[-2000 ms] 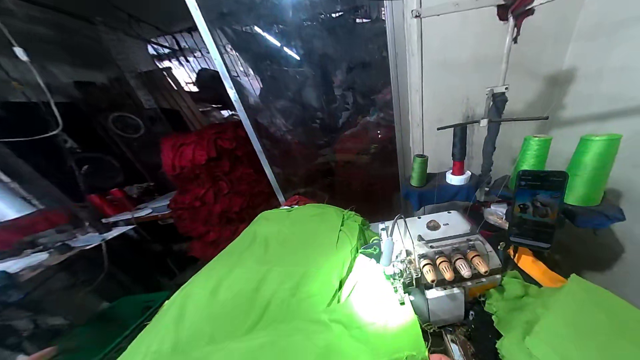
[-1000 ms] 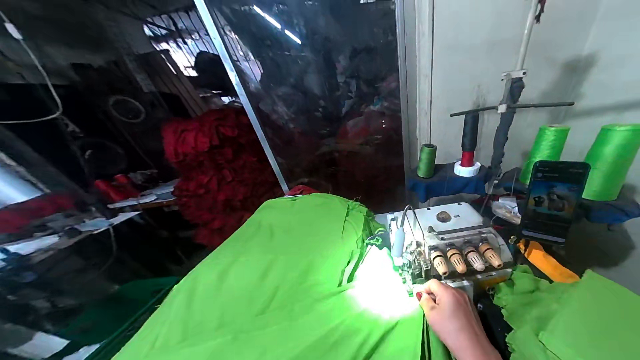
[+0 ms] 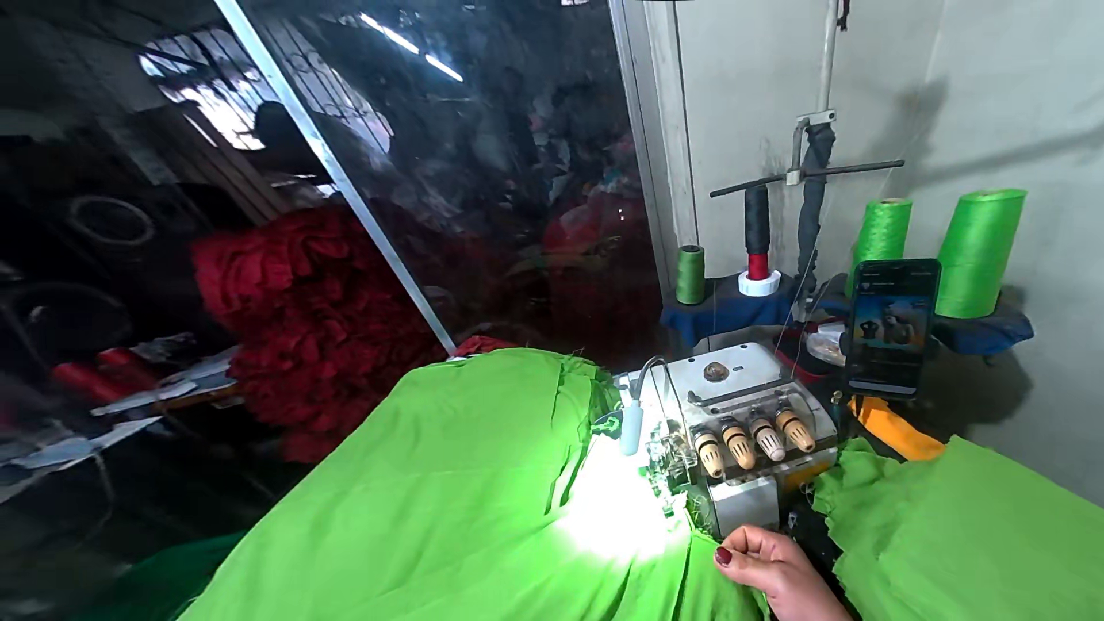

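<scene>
My right hand (image 3: pixel 772 569), with dark red nail polish, comes in at the bottom right and pinches the edge of a large green fabric (image 3: pixel 448 466) between thumb and forefinger. It is just in front of a white overlock sewing machine (image 3: pixel 746 509) with several tan tension knobs (image 3: pixel 739 442). A bright lamp glare covers the fabric beside the needle area, so the stitching point is hard to make out. The green fabric spreads left from the machine. My left hand is out of view.
More green fabric (image 3: pixel 983 526) lies right of the machine, near an orange cloth (image 3: pixel 897 429). A phone (image 3: pixel 892 328) stands upright before green thread cones (image 3: pixel 981 254). Behind are a thread stand (image 3: pixel 806 172) and a small green spool (image 3: pixel 690 274). Red ruffled fabric (image 3: pixel 319 319) is piled at left.
My right hand, not visible two seconds ago, came into view by one second ago at the fabric edge beside the machine. It now sits slightly lower, still pinching the fabric.
</scene>
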